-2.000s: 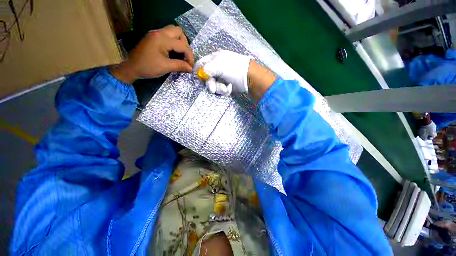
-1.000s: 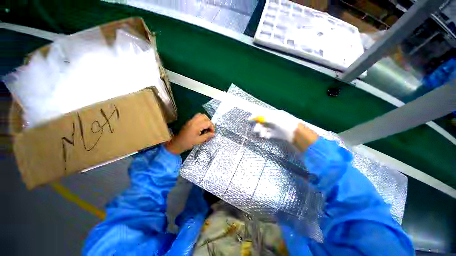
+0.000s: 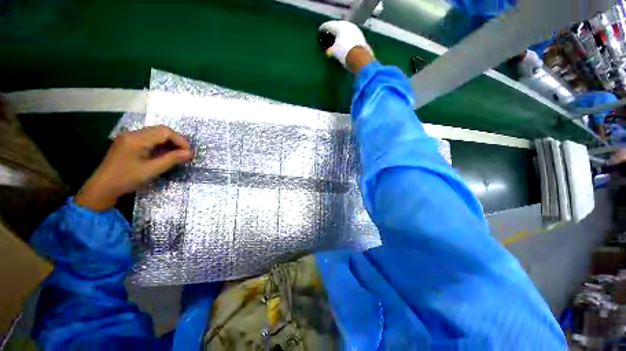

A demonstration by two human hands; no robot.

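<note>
The bubble-wrap pouch sheet (image 3: 254, 206) lies in front of me, silvery and dimpled with straight seam lines, overhanging the bench's near edge. My bare left hand (image 3: 141, 161) is at its upper left part, thumb and fingertips together; whether they pinch the sheet is unclear. My right hand (image 3: 343, 42), in a white knit glove, is stretched far out over the green conveyor belt (image 3: 274, 34). Its fingers are around a small black unit (image 3: 326, 39). A small yellow spot shows at the glove's fingertips. My right sleeve hides the sheet's right part.
A grey slanted frame post (image 3: 473, 51) rises right of my right arm. A small dark item (image 3: 418, 64) lies by the belt's far rail. Stacked white trays (image 3: 566, 179) stand at the right. Cardboard (image 3: 24, 274) is at the left edge. Blue-smocked people are at the upper right.
My right hand has moved from above the sheet out to the belt and closed around the black unit. The view has shifted right, so the carton is mostly out of view.
</note>
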